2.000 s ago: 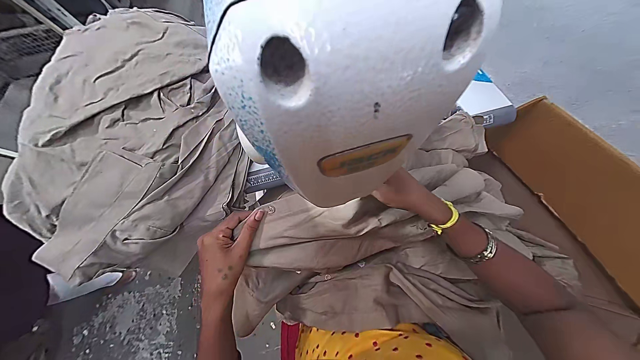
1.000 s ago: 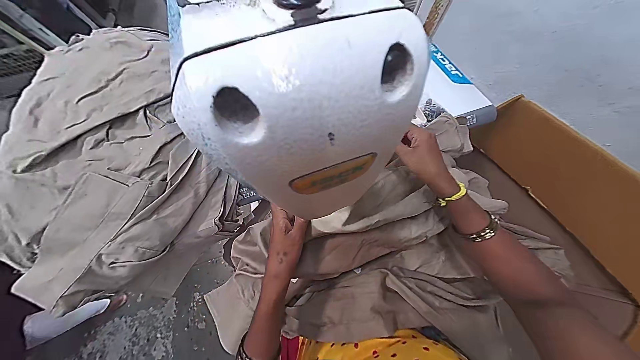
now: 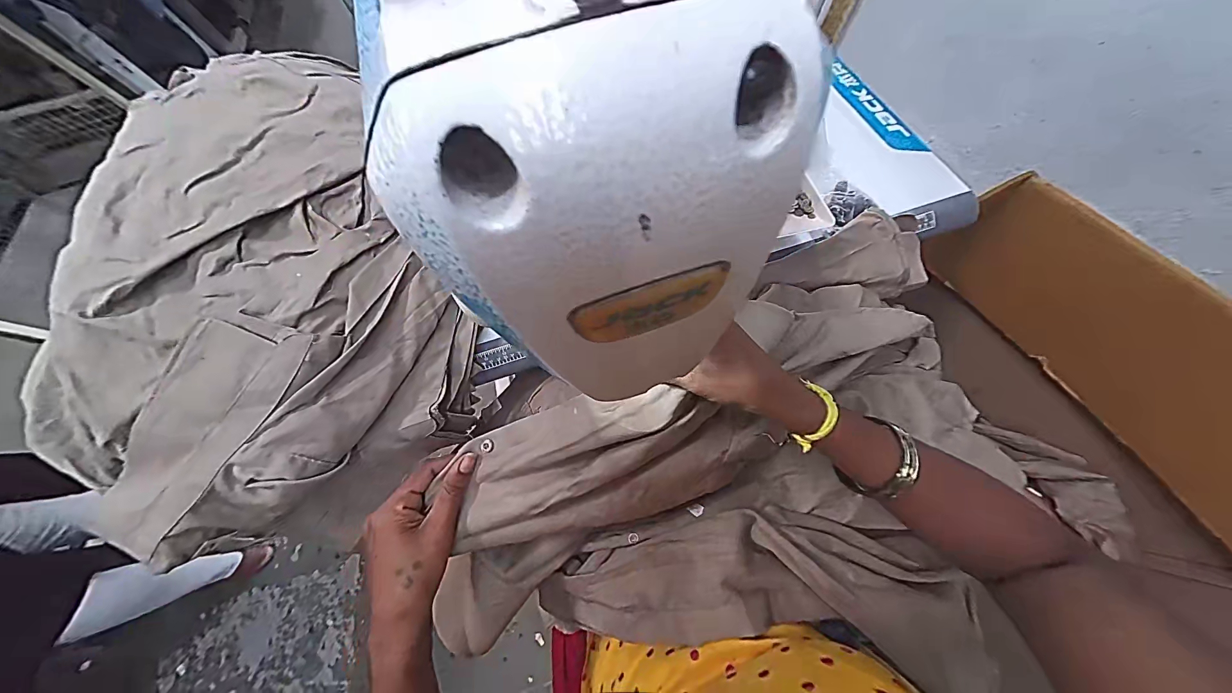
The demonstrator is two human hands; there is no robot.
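A white Jack sewing machine head (image 3: 597, 192) fills the upper middle and hides what lies below it. My left hand (image 3: 414, 520) pinches the edge of a khaki cloth garment (image 3: 597, 472) between thumb and fingers, beside a small round button. My right hand (image 3: 727, 371) reaches in under the machine head's right side, on the same garment; its fingertips are hidden, so its grip cannot be told. The garment spreads in folds over my lap and to the right, with small buttons along one strip.
A large heap of khaki garments (image 3: 221, 260) lies at the left. A brown cardboard panel (image 3: 1088, 318) borders the right side. Behind the machine head is a white and blue Jack box-shaped part (image 3: 895, 164). Part of another person's white-clothed leg (image 3: 144, 597) shows lower left.
My left hand has come out from beneath the machine head, back to the left, and pinches the garment's edge. My right hand has moved down and left, in under the head.
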